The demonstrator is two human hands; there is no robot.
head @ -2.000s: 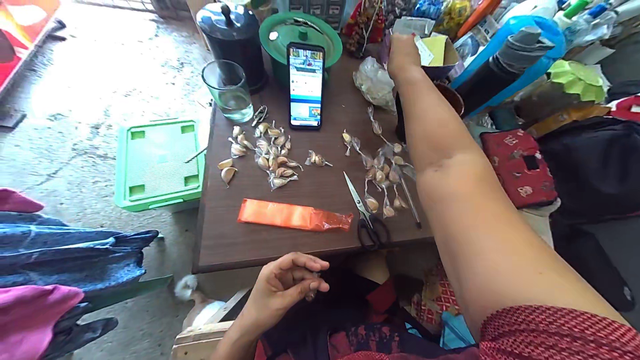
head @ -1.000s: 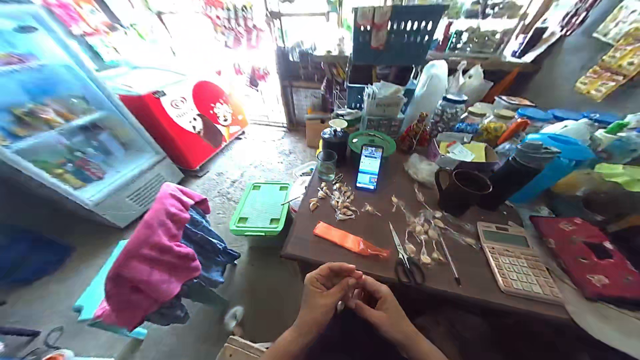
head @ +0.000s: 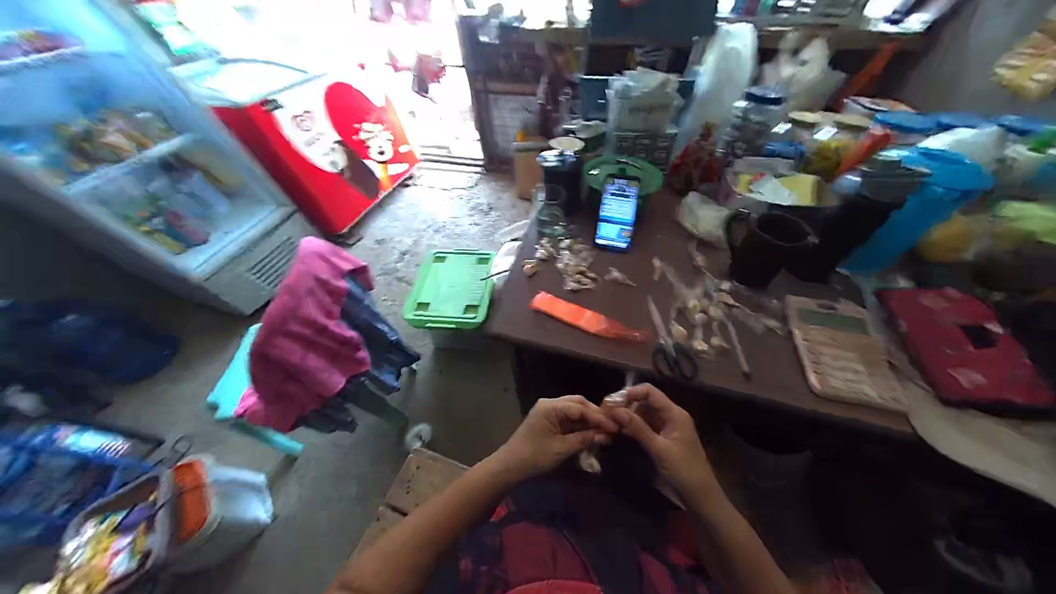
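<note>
My left hand (head: 569, 429) and my right hand (head: 660, 425) meet in front of the brown table's edge, their fingers pinching a small clear plastic wrap (head: 617, 399). A pale garlic clove (head: 589, 462) hangs below the fingers. On the table (head: 577, 355) an orange plastic pack (head: 582, 317) lies left of black-handled scissors (head: 674, 360). Loose garlic cloves (head: 575, 264) are heaped near the phone (head: 617, 213), which leans on a green container (head: 648, 177). Wrapped garlic cloves (head: 701, 322) lie right of the scissors, with a thin stick (head: 737, 348) beside them.
A calculator (head: 846, 351), a red patterned pouch (head: 965, 348) and a dark mug (head: 767, 246) occupy the table's right side. A glass (head: 550, 216) stands at the back left. On the floor are a green-lidded box (head: 450, 289) and a stool draped with pink cloth (head: 309, 338).
Two seconds ago my right arm reached over the table to its far side. Now both hands are together at the near edge, holding plastic wrap. The view has swung up and left.
</note>
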